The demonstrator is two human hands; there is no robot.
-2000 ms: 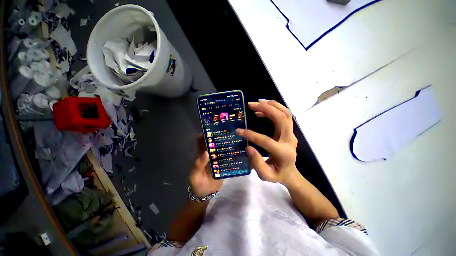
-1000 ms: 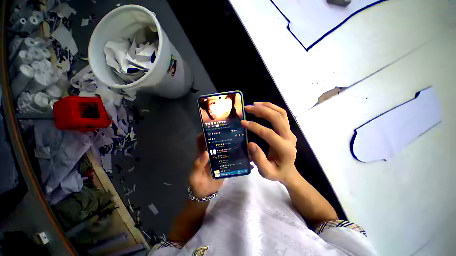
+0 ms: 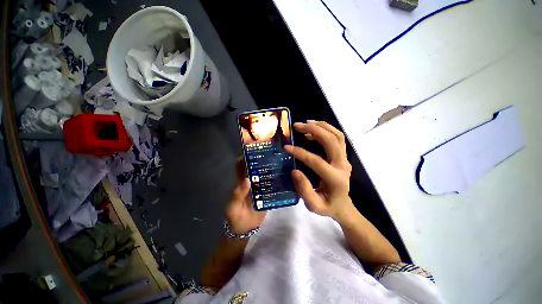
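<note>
A smartphone (image 3: 268, 169) with a lit screen is upright in front of my body, with a bright picture at its top and rows of small text below. My left hand (image 3: 243, 208) holds it from the lower left side, its fingers mostly hidden behind the phone. My right hand (image 3: 325, 169) is at the phone's right edge, fingers apart, with one fingertip over the screen and the thumb close to the edge. Whether that fingertip touches the glass cannot be told.
The pale table (image 3: 389, 160) on the right bears a dark-edged cut piece (image 3: 466, 153), a larger paper-topped piece (image 3: 380, 27) and a block weight (image 3: 403, 4). On the left are a white bucket (image 3: 208, 89) with scraps, a red container (image 3: 80, 135), white rolls (image 3: 44, 83) and floor scraps.
The phone screen has changed from a list with small pictures to a large picture at the top. My right fingertip has moved slightly up the screen. My left hand keeps its hold.
</note>
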